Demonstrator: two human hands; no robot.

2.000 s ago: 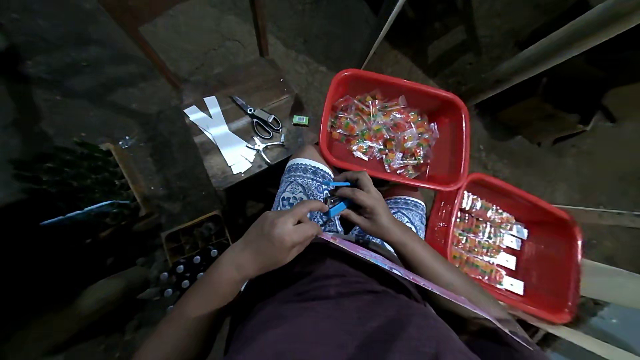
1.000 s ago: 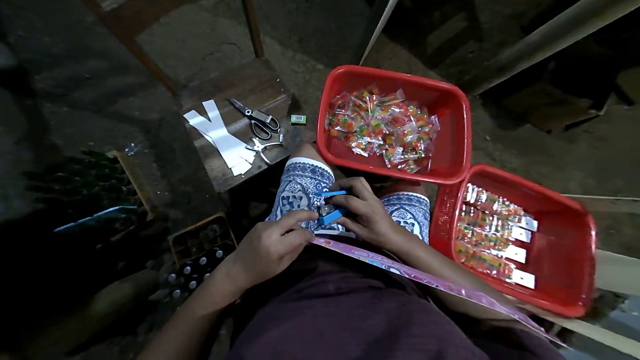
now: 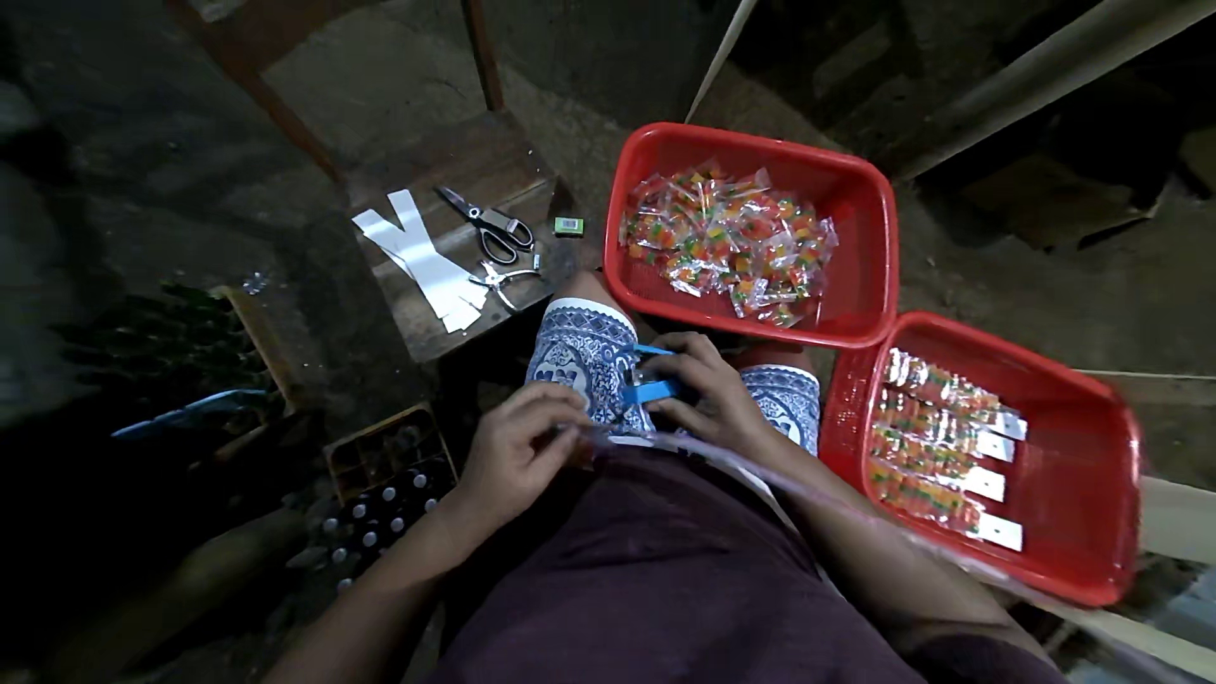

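My right hand (image 3: 698,389) is closed around a blue-handled hand tool (image 3: 651,390), held over my lap; its head is too small to make out. My left hand (image 3: 532,442) pinches the end of a long, thin pinkish strip (image 3: 760,472), which runs across my lap and over my right forearm to the lower right. Past my knees, a red plastic basin (image 3: 860,252) holds a heap of small clear packets with red, orange and green contents (image 3: 731,242). In a second red basin (image 3: 1083,456), several rows of such packets (image 3: 926,494) lie with white tabs at their ends.
On a low wooden stool (image 3: 408,328) at the left lie white paper strips (image 3: 418,252), black-handled scissors (image 3: 489,226), small pliers (image 3: 503,283) and a small green box (image 3: 568,226). A crate of bottles (image 3: 385,508) stands at lower left. A metal pole (image 3: 1026,81) crosses the upper right.
My left hand has moved slightly away from the blue-handled tool, and the pinkish strip has shifted and is blurred. My right hand keeps hold of the tool.
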